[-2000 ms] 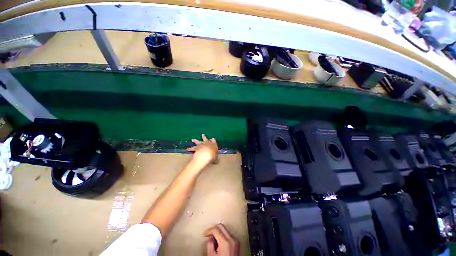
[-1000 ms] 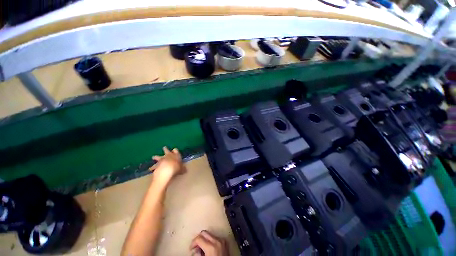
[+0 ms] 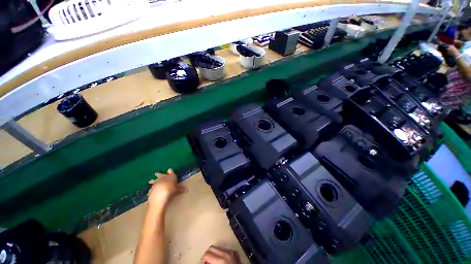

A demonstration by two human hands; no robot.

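Observation:
My left hand (image 3: 164, 186) rests palm down with fingers spread on the bench edge beside the green belt, holding nothing. My right hand (image 3: 221, 255) is low at the bottom edge, partly cut off, with curled fingers; whether it holds anything is hidden. Right of the hands, closed black housings (image 3: 223, 154) with round holes stand in rows. An open housing (image 3: 385, 121) with metallic parts inside leans among them. At the lower left corner, a black housing and a round black drum part (image 3: 64, 250) are cut off by the edge.
The cardboard-covered bench (image 3: 191, 221) borders the green belt (image 3: 119, 165). Above, a shelf holds a black canister (image 3: 77, 110), a round black cup (image 3: 183, 78) and pale bowls (image 3: 213, 69) of dark parts. A green crate (image 3: 423, 216) is at right. Another person (image 3: 457, 82) is far right.
The view has swung right, so the housings and shelf items sit further left and the crate shows more. My left hand stays spread at the belt's edge; my right hand is lower in the picture.

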